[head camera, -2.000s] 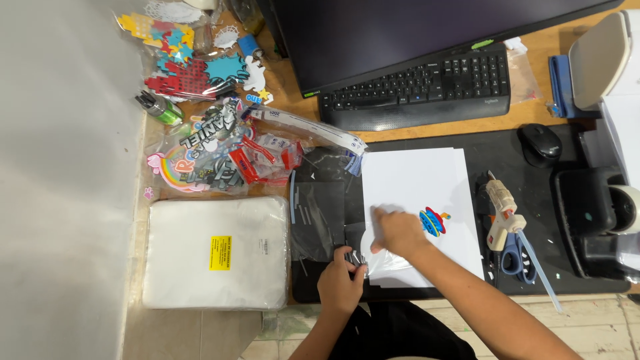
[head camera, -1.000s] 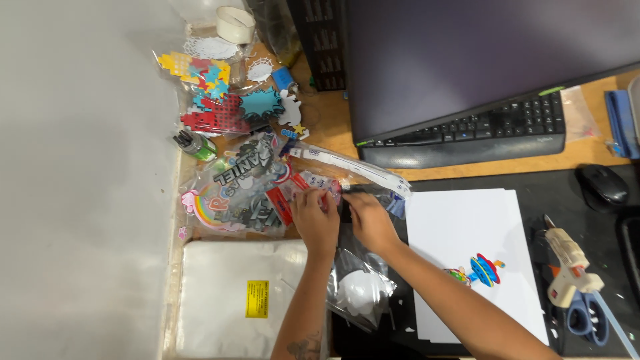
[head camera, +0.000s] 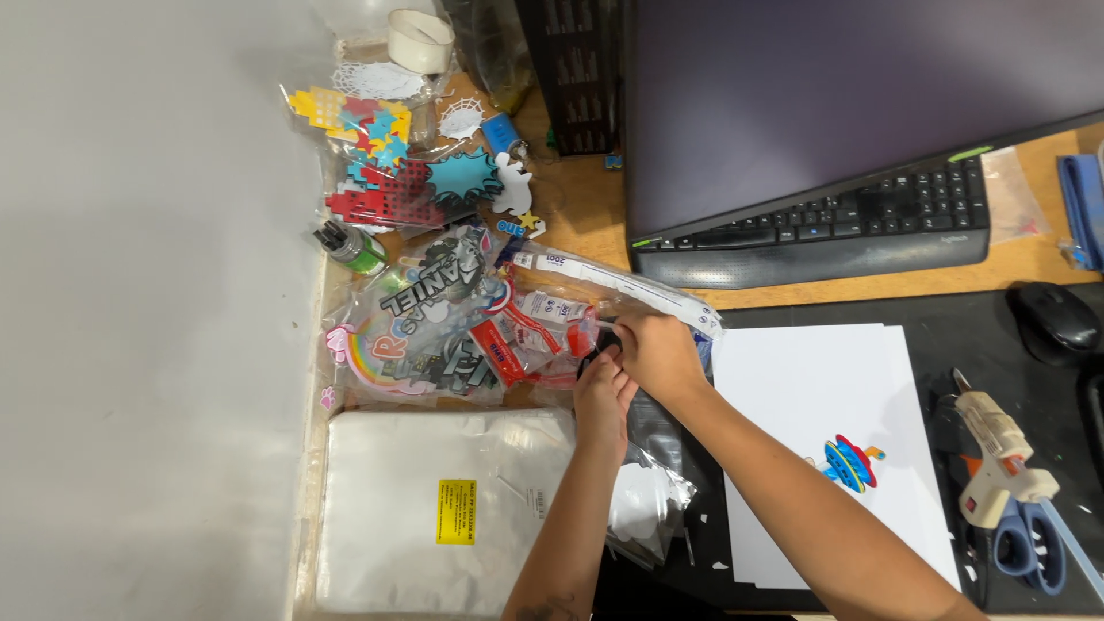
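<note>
My right hand (head camera: 660, 349) pinches a thin white stick at the right end of a clear and red plastic package (head camera: 552, 323). My left hand (head camera: 606, 392) is just below it, fingers curled near a small dark item; what it holds is hard to tell. Beneath my forearms lie a clear bag with white cut-outs (head camera: 642, 500) and a stack of white paper (head camera: 793, 379) with a small colourful paper cut-out (head camera: 849, 464). Left of my hands, a clear bag (head camera: 423, 345) holds lettering and rainbow cut-outs.
A pack of clear plastic bags (head camera: 388, 509) lies at lower left. Above are red building cut-outs (head camera: 388, 194), a green bottle (head camera: 358, 250) and a roll of tape (head camera: 420, 41). The keyboard (head camera: 828, 224), monitor (head camera: 845, 95), mouse (head camera: 1054, 321), glue gun (head camera: 996, 440) and blue-handled scissors (head camera: 1026, 548) are to the right.
Both hands have moved from the paper and its left edge to the red package. The white stick now shows in my right hand. The view has shifted left.
</note>
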